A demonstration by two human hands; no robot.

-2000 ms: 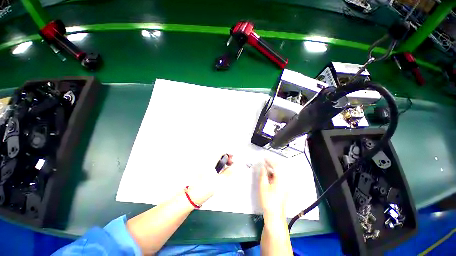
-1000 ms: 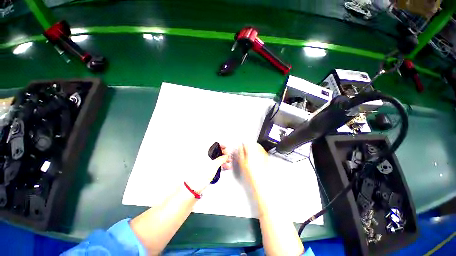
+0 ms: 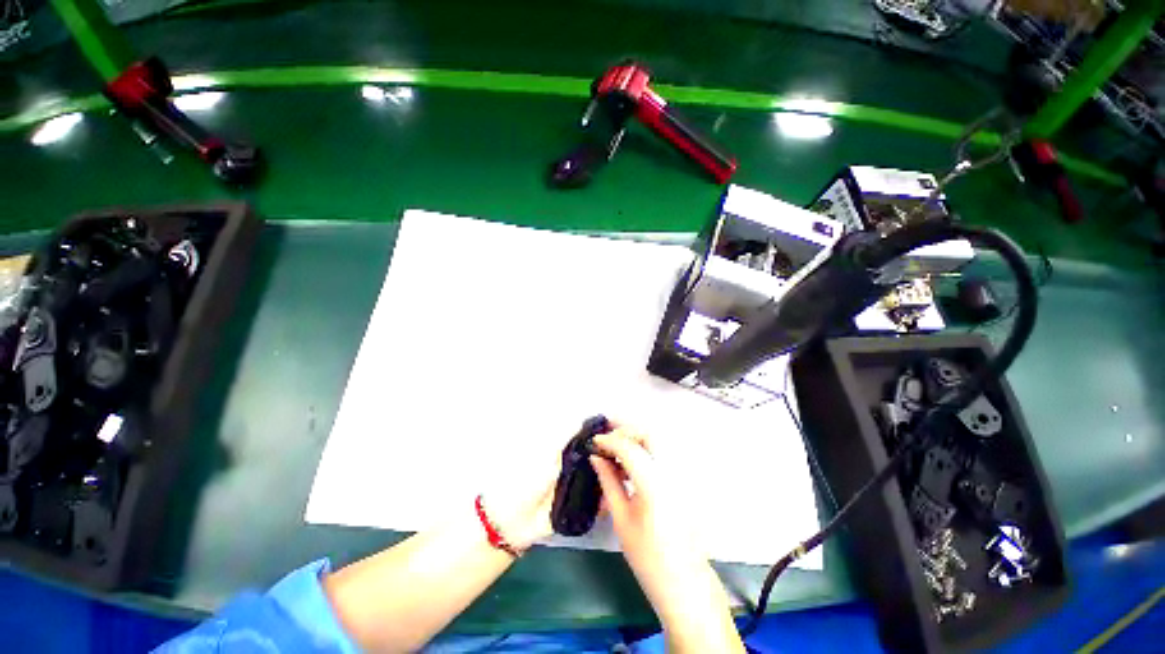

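A black oblong housing (image 3: 579, 483) is held upright, slightly tilted, over the lower middle of the white work sheet (image 3: 460, 345). My left hand (image 3: 534, 509) grips it from the left side, with a red string on the wrist. My right hand (image 3: 629, 483) touches its upper right edge with thumb and fingertips; whether a small part is between them cannot be told. The black electric screwdriver (image 3: 786, 326) hangs over the screw feeders, away from both hands.
Two white-and-black screw feeders (image 3: 782, 217) stand behind the screwdriver. The right parts bin (image 3: 837, 447) holds black parts and metal fittings. The left parts bin (image 3: 192, 345) holds black housings. A red-and-black arm assembly (image 3: 684, 134) lies on the green surface beyond. The driver cord (image 3: 850, 505) curves down right.
The housing and both hands have moved down toward me. The housing now stands more lengthwise to view, and my right fingers have come onto its upper edge.
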